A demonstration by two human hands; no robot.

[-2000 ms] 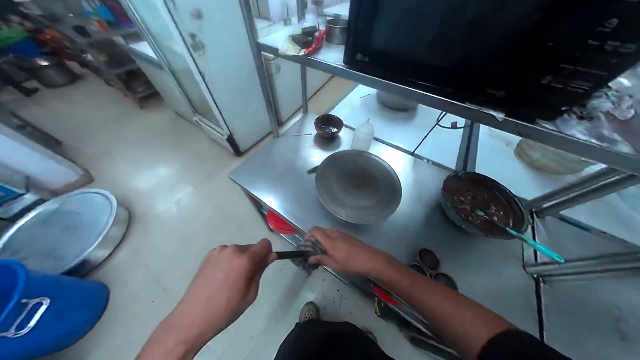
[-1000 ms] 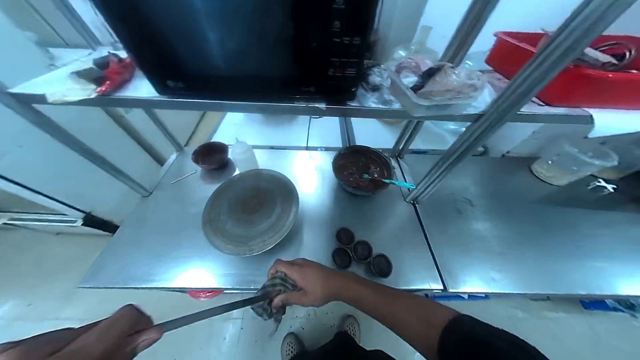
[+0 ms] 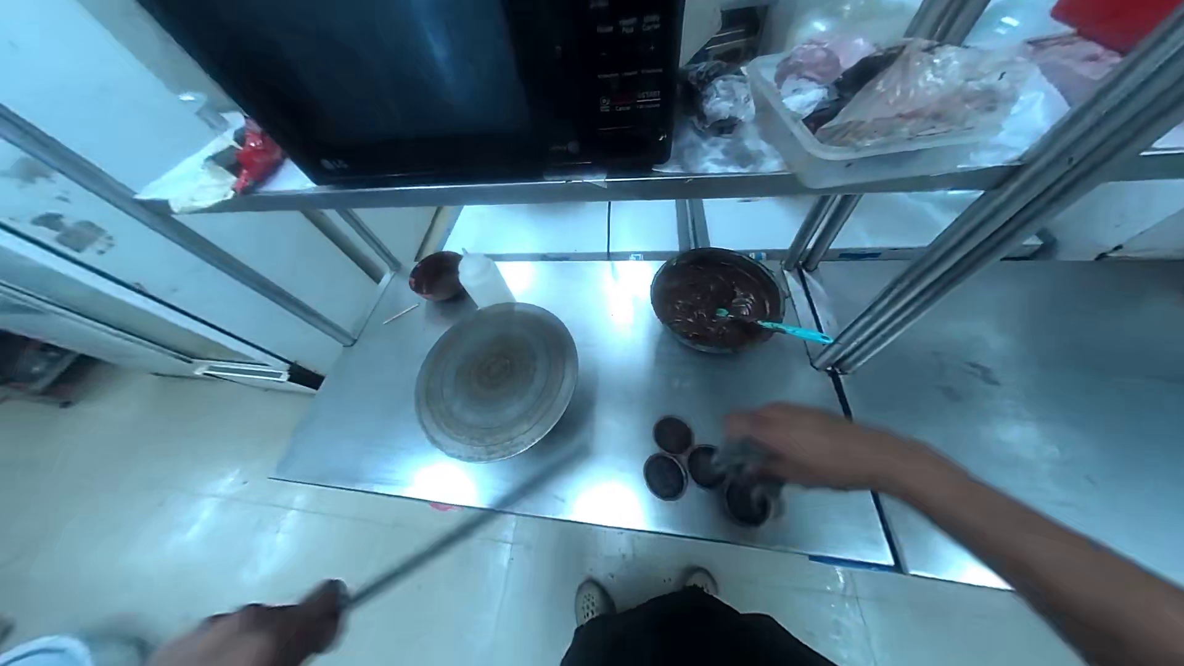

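My left hand (image 3: 277, 629), blurred at the lower left, grips one end of a long flat metal blade (image 3: 462, 529), likely a spatula or knife, which reaches up toward a round turntable (image 3: 497, 382). My right hand (image 3: 800, 444) holds a crumpled grey cloth (image 3: 745, 462) over small round dark-filled cups (image 3: 665, 476) on the steel table. Behind them stands a bowl of dark chocolate-like mixture (image 3: 717, 301) with a turquoise-handled utensil (image 3: 786, 330) resting in it. A white plastic bottle (image 3: 485, 280) and a small brown bowl (image 3: 437, 276) sit behind the turntable.
A black microwave oven (image 3: 425, 83) and a clear plastic tub with bagged items (image 3: 888, 153) stand on the overhead shelf (image 3: 462, 194). A slanted metal post (image 3: 980, 203) rises at the right of the bowl. A thin stick (image 3: 400, 314) lies at the table's back left.
My right hand has moved away from the blade, rightward to the small cups, with the cloth. My left hand still holds the blade. The view has shifted considerably since two seconds ago.
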